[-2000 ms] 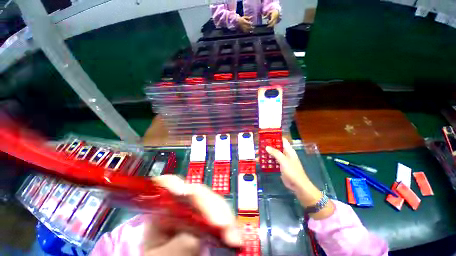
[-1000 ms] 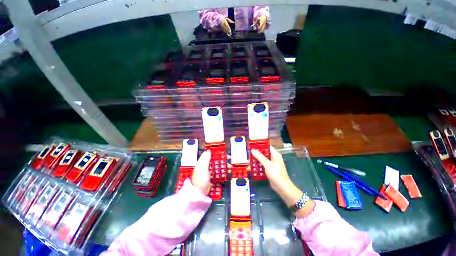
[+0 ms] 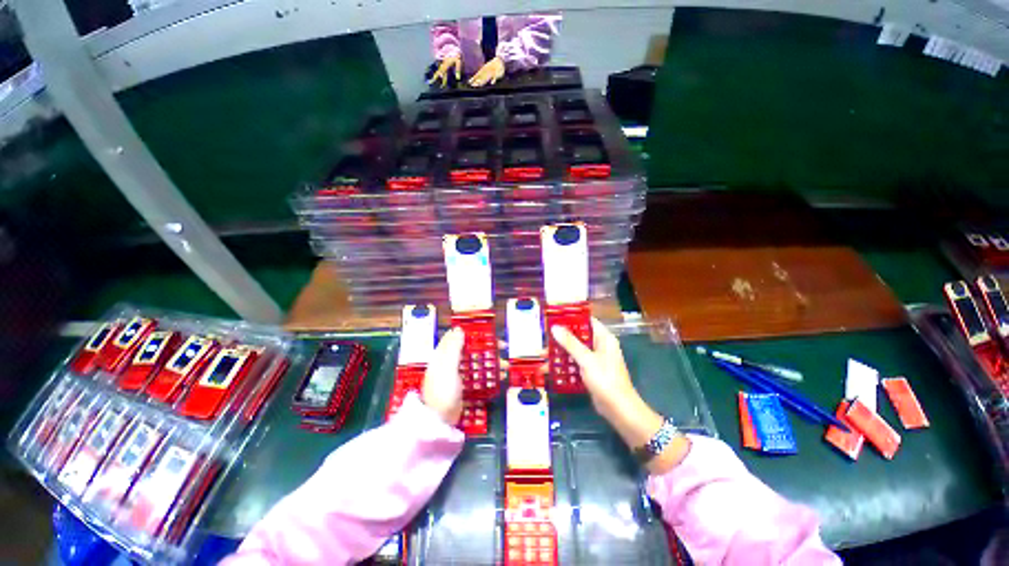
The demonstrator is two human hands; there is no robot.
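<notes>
My left hand holds an open red flip phone upright, thumb by its keypad. My right hand holds another open flip phone beside it, thumb on the red keypad. Both screens are lit white with a dark round spot near the top. Below and between them, more open flip phones lie in the clear blister tray: one at left, one between the hands, and one in front with its keypad glowing orange. Part of another red keypad shows below my left hand.
Stacked clear trays with dark closed phones stand behind. A side tray of phones and a small pile lie left. Blue pens and small flat rectangles lie right, near a brown board. A person stands opposite.
A phone blurred close to the camera two seconds ago is gone from there; my left hand now holds an open phone beside the right one. Little changed in the last second; the view shifted slightly.
</notes>
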